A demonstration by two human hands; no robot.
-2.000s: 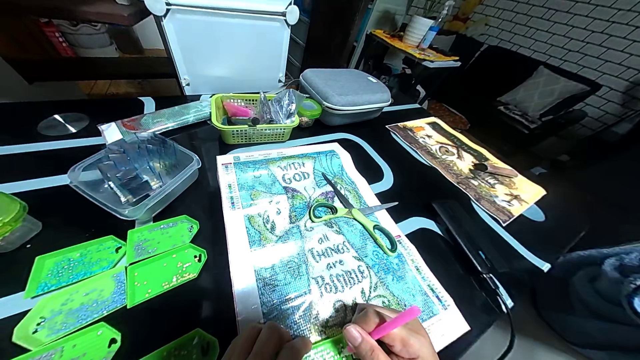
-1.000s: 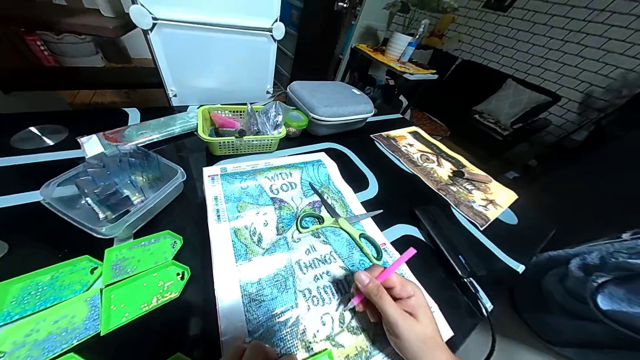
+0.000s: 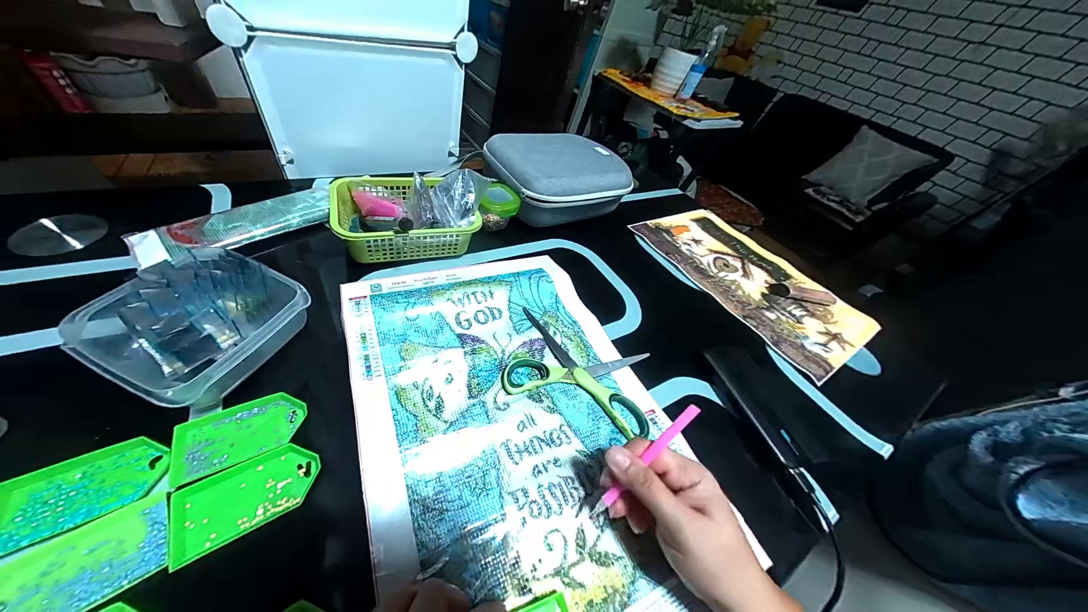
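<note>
My right hand [image 3: 671,510] grips a pink diamond painting pen [image 3: 654,450], its tip low over the lettered part of a diamond painting canvas [image 3: 459,476]. At the bottom edge, my left hand [image 3: 438,597] shows only its fingers, by the canvas and near a green tray [image 3: 544,603]; whether it holds the tray cannot be told. Open scissors with green handles [image 3: 578,374] lie across the canvas, just above my right hand. More green trays [image 3: 242,501] with small coloured drills sit to the left.
Left of the canvas is a clear plastic box [image 3: 187,323] of small packets. Behind it stand a green basket [image 3: 408,242], a small lidded tub [image 3: 499,206] and a grey zip case [image 3: 557,174]. A second picture sheet [image 3: 756,289] and a black device with a cable [image 3: 765,425] lie right.
My right hand, with the pink pen, has moved up the canvas from the bottom edge, away from my left hand. Less of my left hand shows now.
</note>
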